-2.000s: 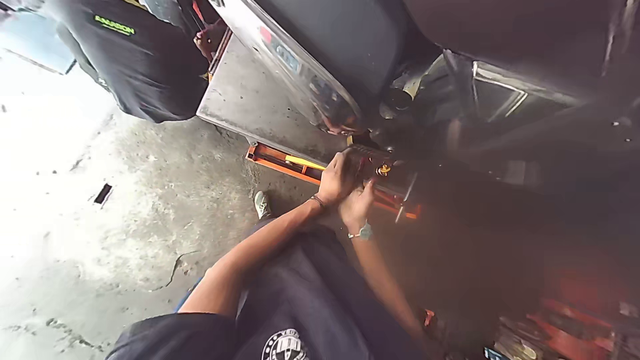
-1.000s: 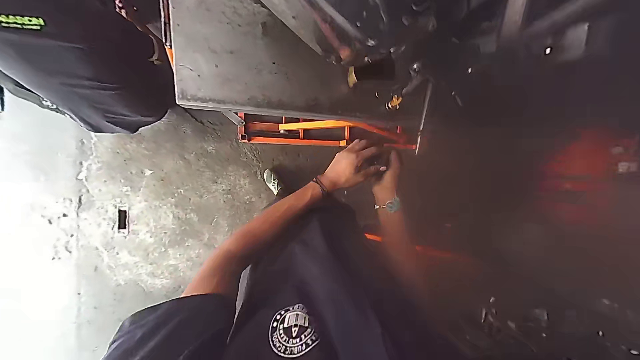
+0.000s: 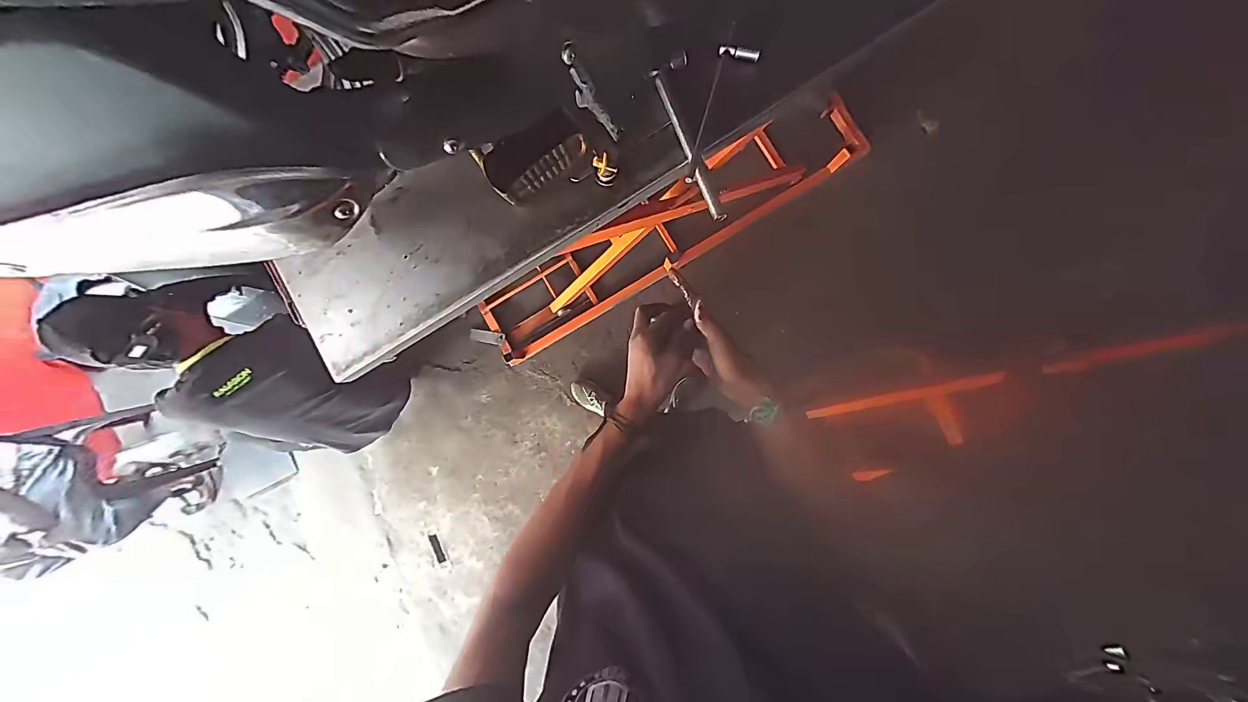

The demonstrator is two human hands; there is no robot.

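Note:
My left hand (image 3: 651,359), with a dark band at the wrist, has its fingers curled in front of my body. Close against it is my right hand (image 3: 720,353), with a watch on the wrist. A thin, small item (image 3: 681,283) shows at the right fingertips, too blurred to name. What lies between the two hands is hidden. Beyond them runs the orange scissor frame (image 3: 624,255) under a grey metal lift platform (image 3: 409,263). A T-handle wrench (image 3: 690,146) lies across the platform's edge, near a ribbed black part (image 3: 548,168) and a small yellow part (image 3: 604,172).
Dark and white body panels of a motorcycle or scooter (image 3: 175,219) stand over the platform. A person in a dark shirt (image 3: 292,390) is at the platform's left end. Blurred orange bars (image 3: 907,395) lie at the right, where the view is dark and hazy.
My hands were at the platform's edge and are now farther from it, close to my body. The view has turned, showing more of the platform and the person at left.

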